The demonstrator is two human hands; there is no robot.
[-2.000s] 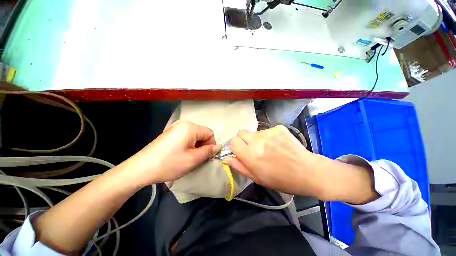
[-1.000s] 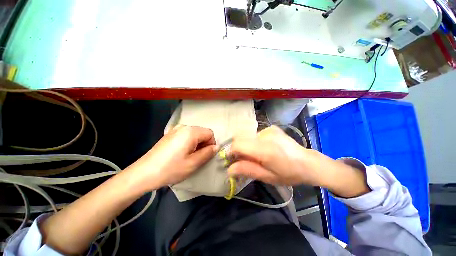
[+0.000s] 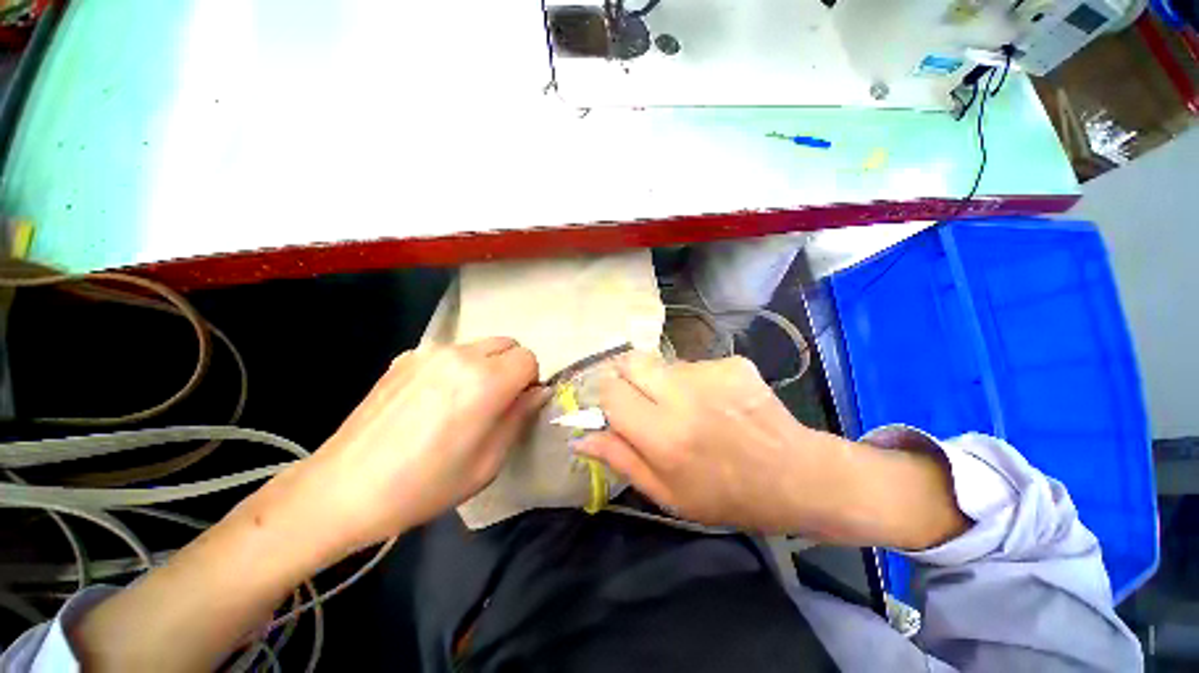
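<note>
A beige cloth workpiece (image 3: 559, 309) hangs from under the table's red edge down to my lap. A narrow grey strip (image 3: 588, 362) crosses it between my hands. A yellow strip (image 3: 596, 487) shows on its lower part, with more yellow near my right fingertips. My left hand (image 3: 460, 408) pinches the cloth at the left end of the grey strip. My right hand (image 3: 704, 440) is at the right of the strip. A small pale, pointed metal piece (image 3: 579, 418) sticks out leftward from its fingers; its rest is hidden, and I cannot tell which tool it is.
The pale green table (image 3: 329, 145) with a red edge (image 3: 395, 254) holds a white sewing machine (image 3: 789, 53) and a small blue-handled tool (image 3: 811, 141). A black cable (image 3: 981, 151) hangs over the edge. A blue crate (image 3: 1012, 355) stands right. Cream and tan strap loops (image 3: 145, 440) hang left.
The view has shifted and tilted a little. My right hand is now less blurred, and the pale pointed piece shows clearly at its fingers. My left hand keeps its pinch on the cloth.
</note>
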